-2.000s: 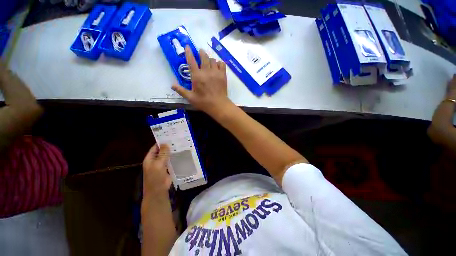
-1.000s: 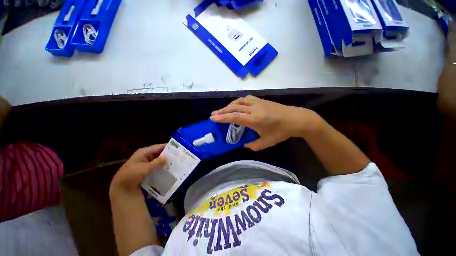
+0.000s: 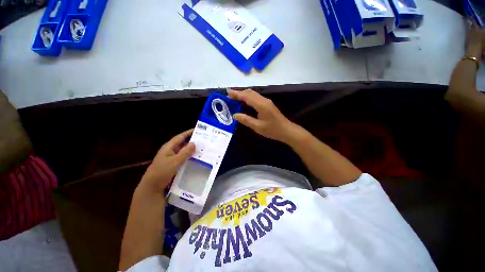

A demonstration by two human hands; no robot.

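Note:
My left hand (image 3: 173, 159) holds the white and blue retail box (image 3: 203, 150) over my lap, its window side facing up. The blue insert tray (image 3: 234, 102) is partly inside the box's far end. Its outer end with the coiled white cable (image 3: 222, 111) still shows; the rest is hidden in the box. My right hand (image 3: 263, 116) grips the tray's outer end, thumb and fingers at its right edge and tip.
Flat box blank (image 3: 239, 32) on the white table (image 3: 133, 58). Two filled blue trays (image 3: 76, 26) lie at the far left, boxes (image 3: 364, 24) stand at the right. Another person's arm (image 3: 465, 79) is at the right edge, a striped sleeve (image 3: 26, 196) at the left.
The tray has left the table and slid into the box, hiding the white plug. The box has tilted more upright, and my right hand has moved from the table to the tray's end.

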